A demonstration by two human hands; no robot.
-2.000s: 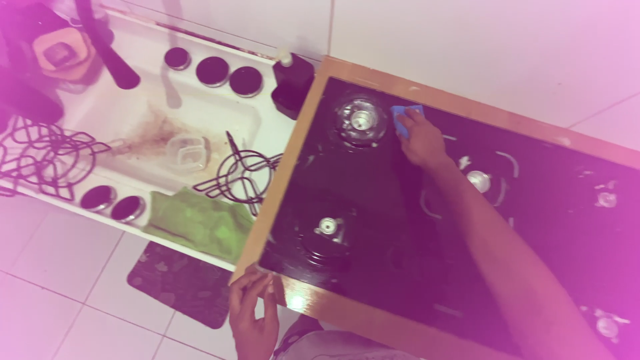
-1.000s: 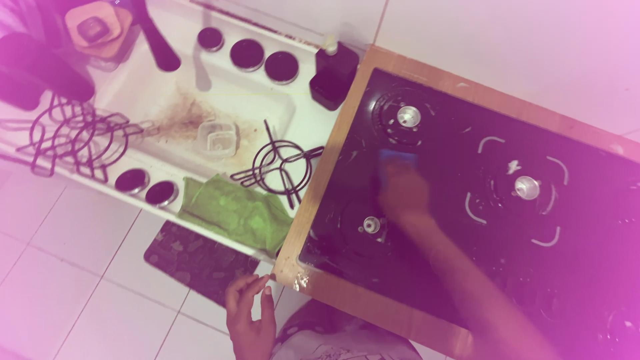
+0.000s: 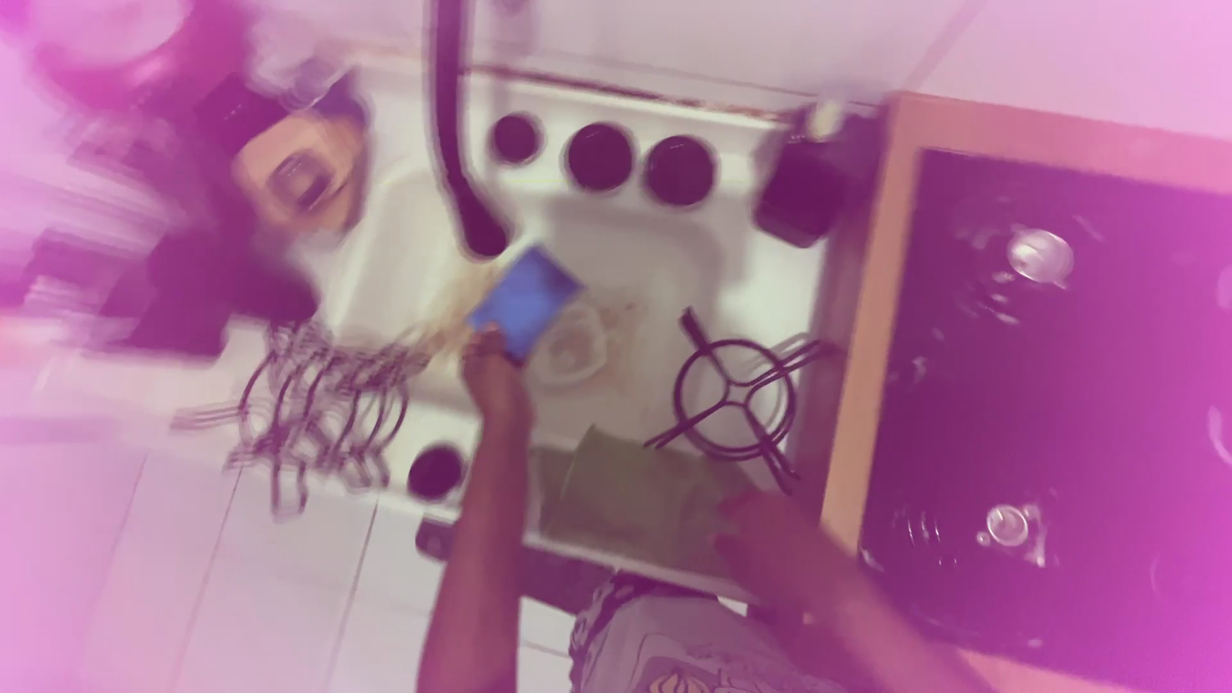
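Over the white sink (image 3: 654, 241), my left hand (image 3: 496, 375) holds a blue sponge (image 3: 529, 294) by its lower end, just below the dark faucet (image 3: 467, 183). My right hand (image 3: 770, 539) is at the right part of the green cloth (image 3: 626, 491) on the sink's front edge; blur hides whether its fingers grip the cloth. A clear plastic container (image 3: 571, 345) lies in the basin behind the sponge. The black glass cooktop (image 3: 1059, 385), with burners exposed, is right of both hands.
Black pan supports (image 3: 322, 404) are heaped at the sink's left, and another pan support (image 3: 736, 395) lies at its right. Round burner caps (image 3: 599, 157) line the back rim; one cap (image 3: 436, 472) is at the front. A dark bottle (image 3: 804, 183) stands at the back right corner.
The blue sponge was in my right hand on the cooktop; now my left hand holds it over the sink. My right hand has moved left to the green cloth. The view has shifted left.
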